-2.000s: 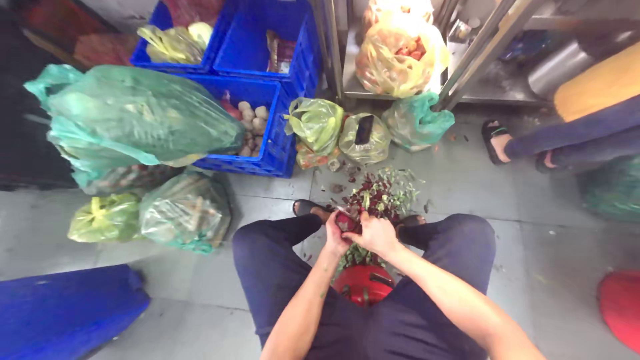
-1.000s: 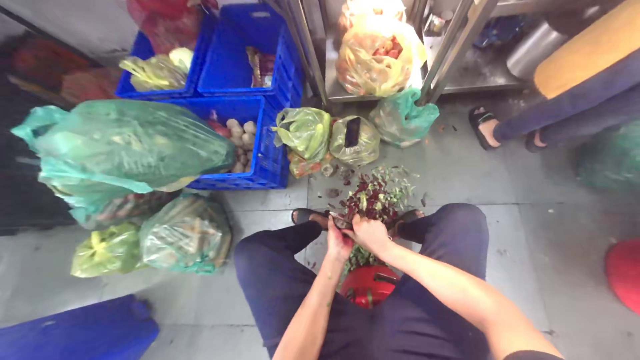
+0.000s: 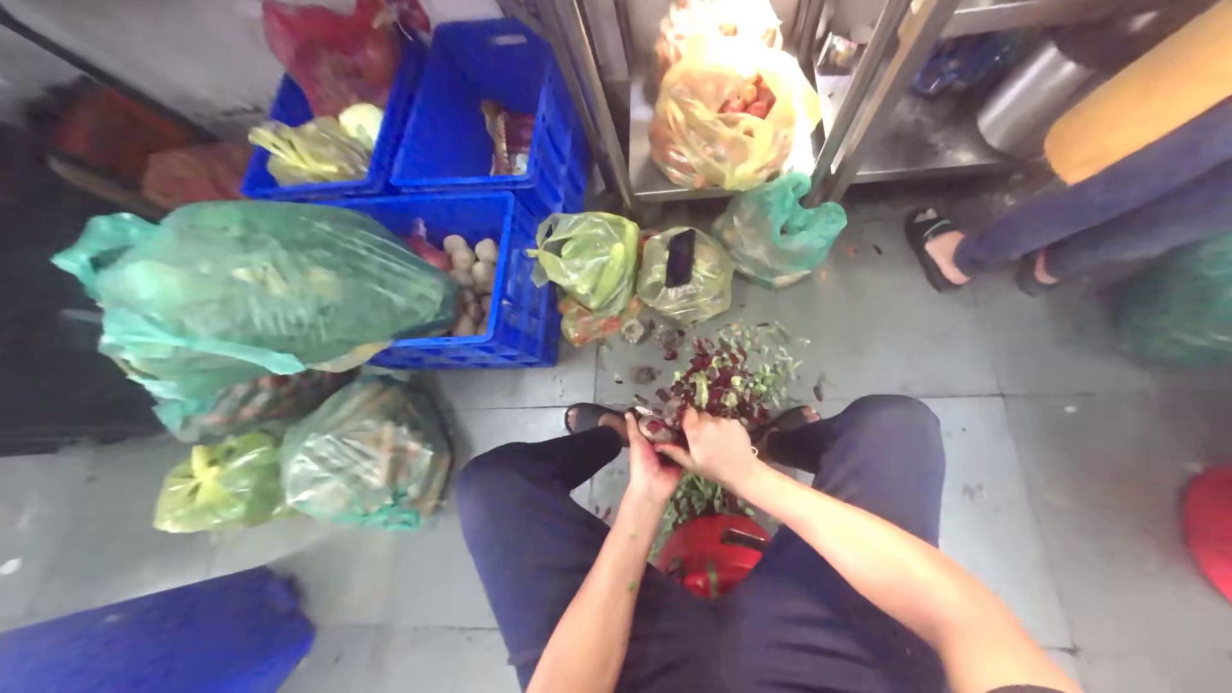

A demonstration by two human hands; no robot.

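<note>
My left hand (image 3: 651,464) holds a dark red root vegetable (image 3: 658,428), perhaps a beetroot, between thumb and fingers. Against its right side is my right hand (image 3: 717,445), fingers curled; a small tool in it cannot be made out. Just beyond both hands, dark red peelings (image 3: 710,375) and pale green scraps (image 3: 770,366) lie heaped on the floor. Below the hands, between my knees, stands a red plastic container (image 3: 707,556) with green leafy scraps (image 3: 695,500) at its far edge.
Blue crates (image 3: 525,327) stand at the upper left, one holding round roots. Large green plastic bags (image 3: 260,289) lean there. Bags of vegetables (image 3: 592,260) and a dark phone-like object (image 3: 680,257) lie ahead. A metal rack (image 3: 871,96) is beyond; another person's foot (image 3: 938,252) is at the right.
The red vegetable shows clearly two seconds ago, less one second ago, and partly now. Both hands stay together in front of the peelings.
</note>
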